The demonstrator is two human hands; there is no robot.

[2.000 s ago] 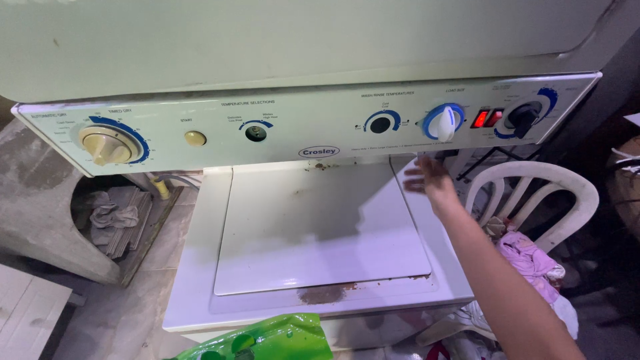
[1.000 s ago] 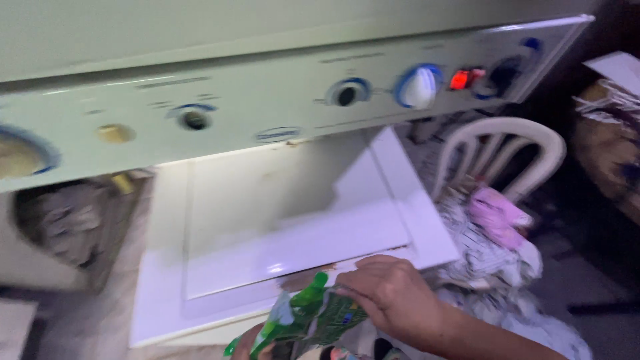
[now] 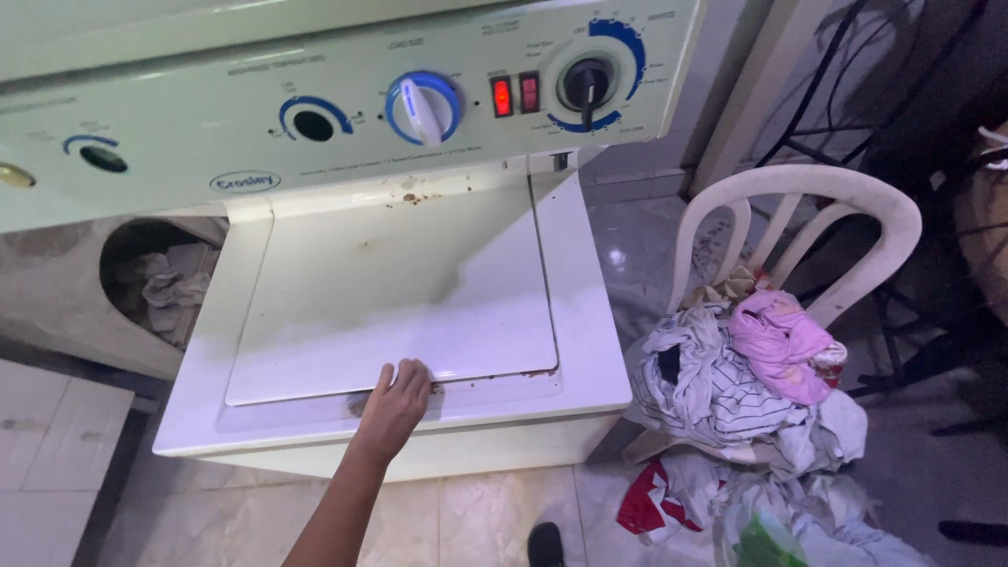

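Note:
My left hand (image 3: pixel 400 402) is at the front edge of the white washing machine lid (image 3: pixel 394 299), its fingertips on the rim; whether they grip it is hidden. The lid lies down, with rust spots by its front edge and at its back. Above it runs the control panel (image 3: pixel 244 142), with a blue-ringed white knob (image 3: pixel 425 108), a black knob (image 3: pixel 587 83) and a lit red switch (image 3: pixel 502 96). My right hand is out of view. A green and clear plastic bag (image 3: pixel 764 539) lies among cloths at the lower right.
A white plastic chair (image 3: pixel 799 181) at the right bears a pile of clothes (image 3: pixel 717 378), with a pink cloth (image 3: pixel 780 342) on top. A red and white cloth (image 3: pixel 657 500) lies below. Left of the washer stands a concrete structure (image 3: pixel 47 276) with cloths in its opening.
A hand that held the green bag over the washer's front one second ago has let go of it. The bag is now at the lower right. The view has swung to the right.

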